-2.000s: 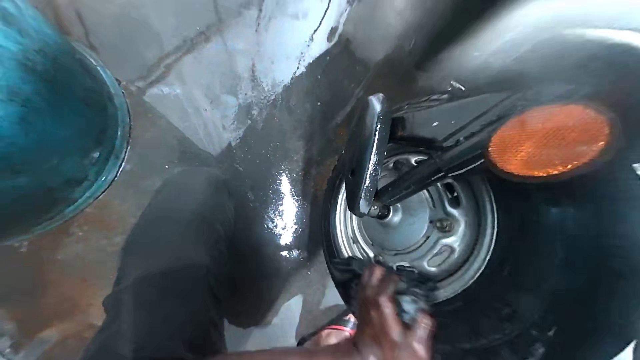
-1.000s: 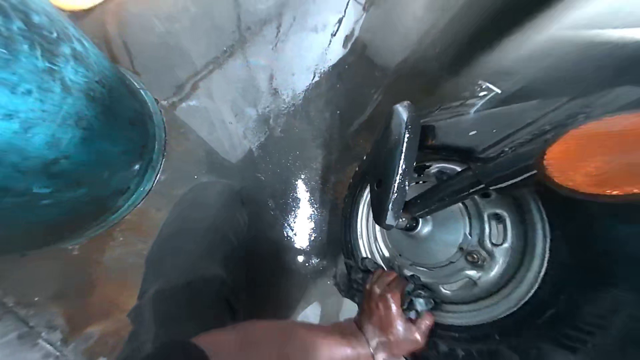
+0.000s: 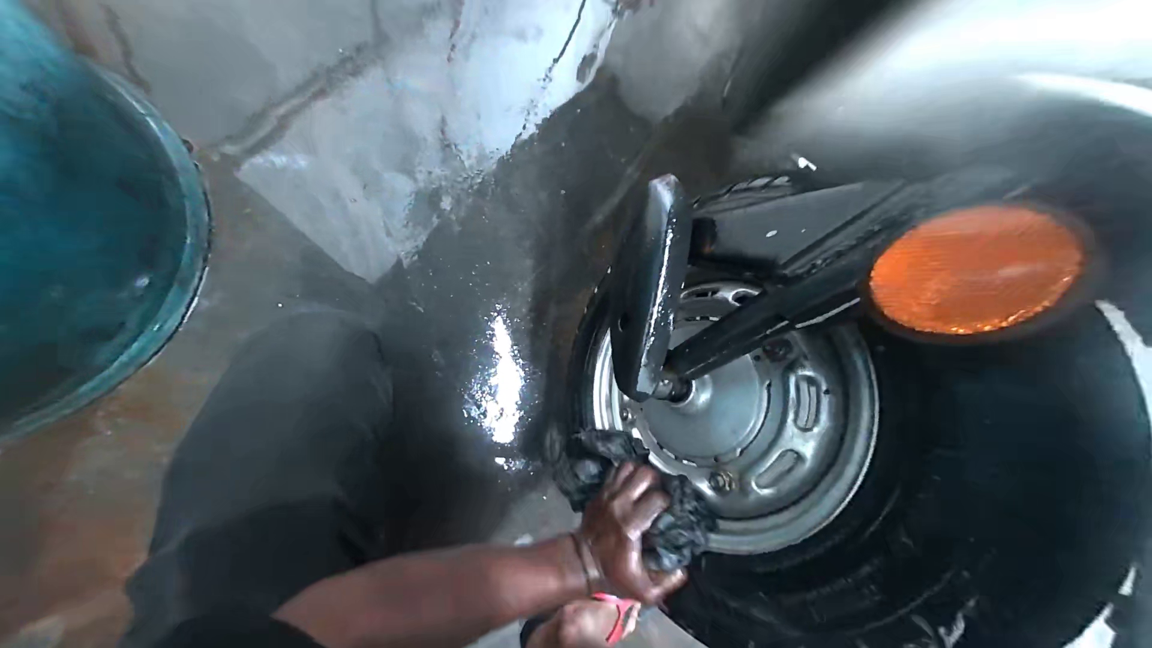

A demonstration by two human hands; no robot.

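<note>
My left hand [image 3: 625,540], wet and with a thin band at its wrist, presses a crumpled dark wet cloth [image 3: 679,526] against the lower left of a wheel. The cloth bunches out on both sides of the fingers, over the edge of the silver steel rim [image 3: 792,513] and the black tyre [image 3: 774,603]. Just below this hand, a patch of skin with a red band [image 3: 616,616] is cut off by the bottom edge; whether it is a hand or a foot is unclear. My right hand cannot be made out.
A black metal arm [image 3: 661,288] meets the wheel's hub. An orange reflector [image 3: 976,270] sits at upper right beside light bodywork [image 3: 945,99]. A teal drum-like container [image 3: 193,243] stands left. My dark-trousered leg [image 3: 288,450] is over the wet concrete floor [image 3: 459,270].
My left hand stays with the cloth at the wheel's lower left edge, its fingers shifting a little. The view has swung back and forth. The red band shows again after being out of sight one second ago.
</note>
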